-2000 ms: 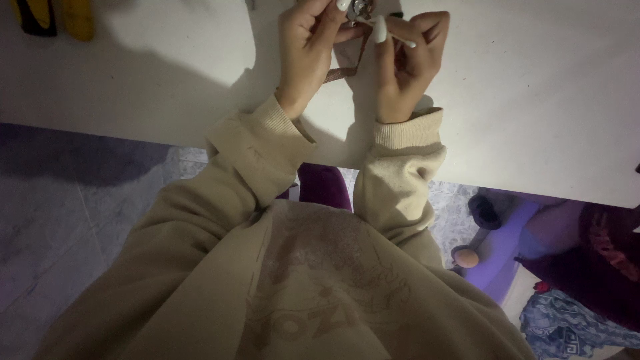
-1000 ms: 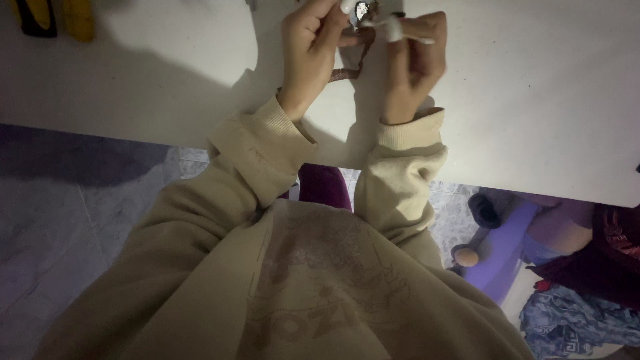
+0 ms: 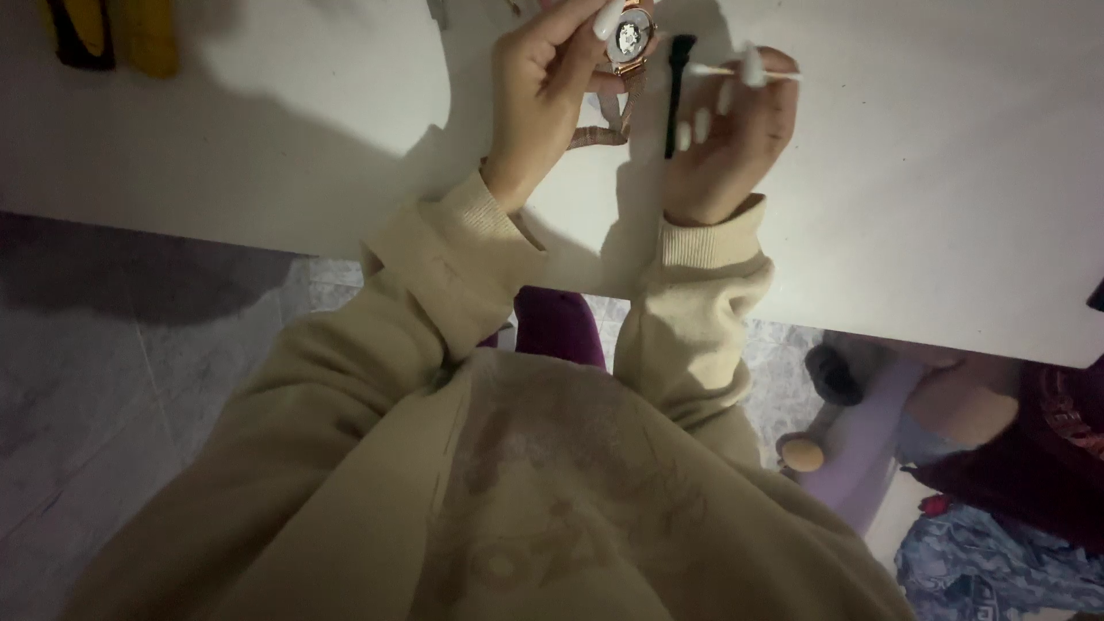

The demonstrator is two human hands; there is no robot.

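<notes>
My left hand (image 3: 543, 95) grips a wristwatch (image 3: 630, 39) by its round case at the top of the view. The case has a rose-gold rim, and its mesh strap (image 3: 601, 136) hangs in a loop below. To the right, my right hand (image 3: 737, 129) pinches a cotton swab (image 3: 780, 76) between thumb and finger, apart from the watch. A thin black brush (image 3: 676, 95) lies on the white table (image 3: 906, 190) between the watch and my right hand.
Yellow and black tool handles (image 3: 147, 39) lie at the table's top left. The near table edge crosses under my forearms. Below right, another person's leg (image 3: 957, 405) shows beside patterned blue-grey fabric (image 3: 983, 561).
My right hand has moved away from the watch to the right, still holding the swab. The black brush shows more fully now. My left hand keeps its hold on the watch.
</notes>
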